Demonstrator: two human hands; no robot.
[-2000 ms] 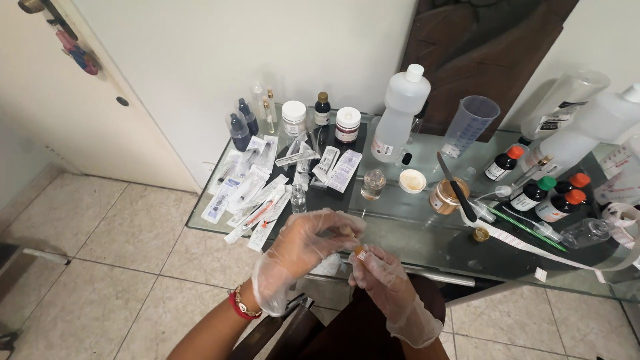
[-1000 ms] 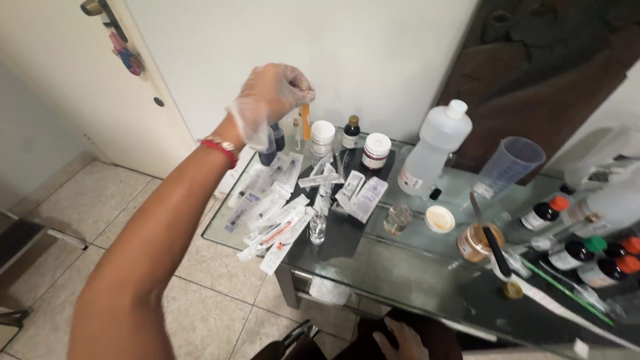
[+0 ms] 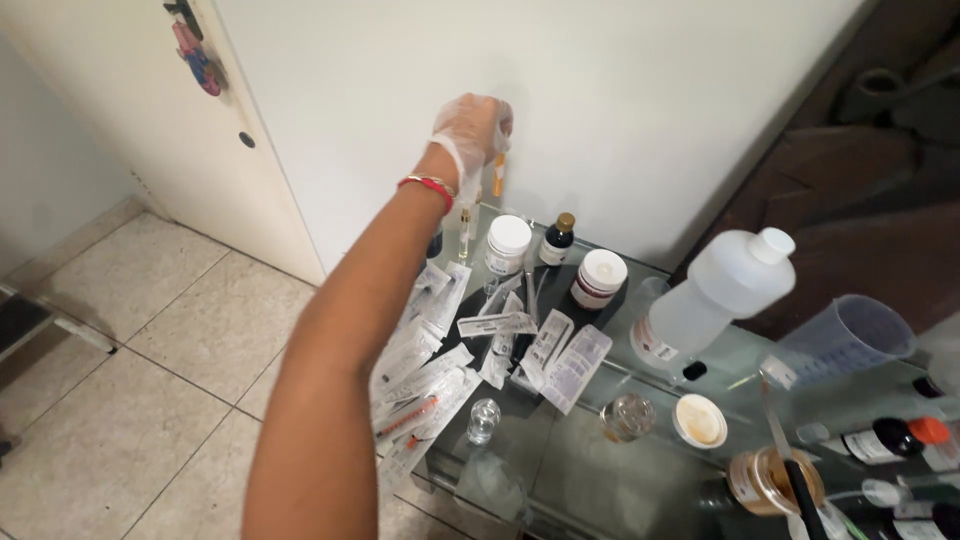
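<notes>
My left hand (image 3: 474, 131), in a clear plastic glove, is raised near the wall above the table's back left corner. Its fingers are closed on the top of a small orange vial (image 3: 499, 175), which hangs below them. Beneath it stand a slim clear vial with a gold-coloured neck (image 3: 464, 234), a white-lidded jar (image 3: 508, 244) and a dark bottle with a gold cap (image 3: 557, 240). Wrapped syringes (image 3: 420, 375) lie partly behind my forearm. My right hand is out of the frame.
The glass table (image 3: 600, 465) also holds a second white-lidded jar (image 3: 598, 279), a large translucent bottle (image 3: 712, 289), a plastic measuring beaker (image 3: 847, 341), a small glass jar (image 3: 628, 417), an open jar (image 3: 772, 484) with a black-handled knife across it, and dark bottles with orange caps.
My left hand has moved from near the table's front edge, beside my right hand, up to the back left by the wall with the orange vial. My right hand has left the view.
</notes>
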